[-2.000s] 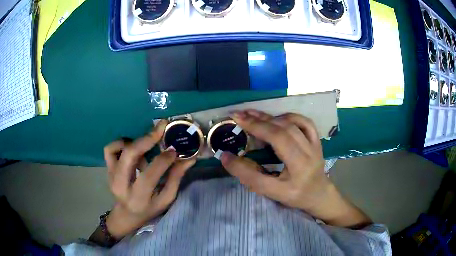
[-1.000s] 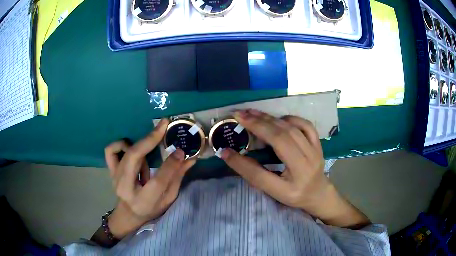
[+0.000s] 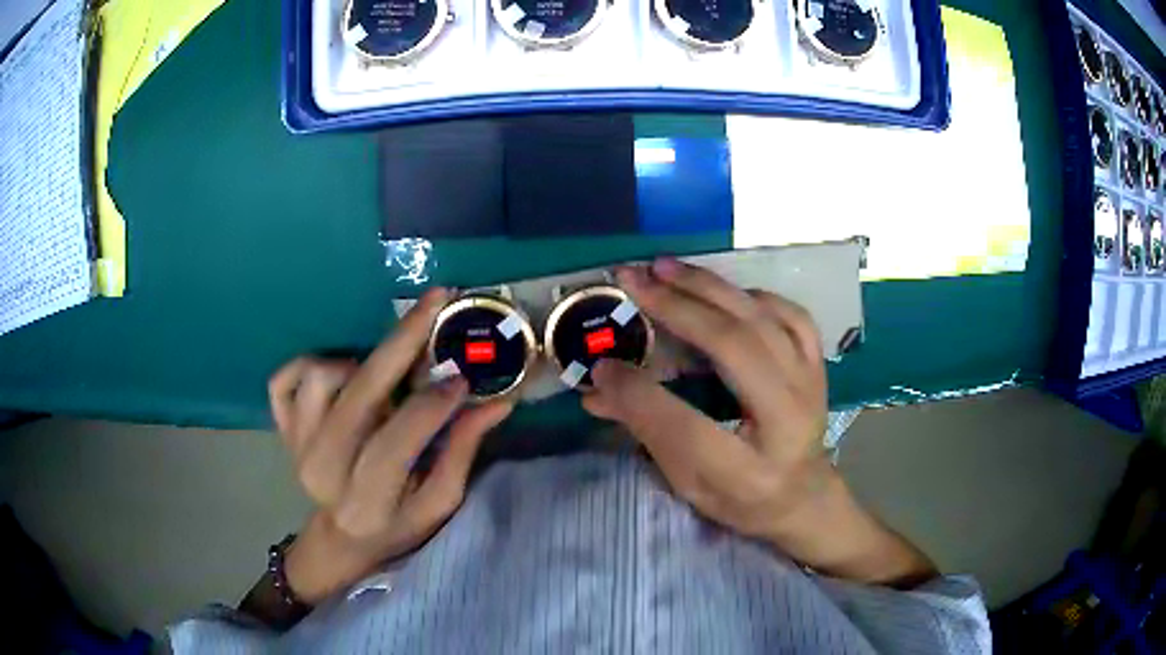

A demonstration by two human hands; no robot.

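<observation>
Two round smartwatch heads with gold rims and black faces lie side by side over the grey-beige strip [image 3: 767,288]. Each face shows a small red block with a line of text above it and has white film tabs. My left hand [image 3: 384,441] holds the left watch head [image 3: 483,371] by its rim, the fingers at its left and lower edge. My right hand [image 3: 735,397] holds the right watch head [image 3: 591,361], a finger at its upper right and the thumb on its lower face. Both hands are bare.
A blue-rimmed watch tray [image 3: 614,113] stands at the top. Black pads [image 3: 569,177], a blue piece [image 3: 684,192] and a plastic scrap [image 3: 409,260] lie below it. White paper [image 3: 882,192] is right of them, another tray [image 3: 1080,256] far right, a record sheet [image 3: 45,166] far left.
Both faces have gone from several lines of small text to a red block. Both watch heads and hands have shifted slightly to the right. The right thumb has moved further onto its watch face.
</observation>
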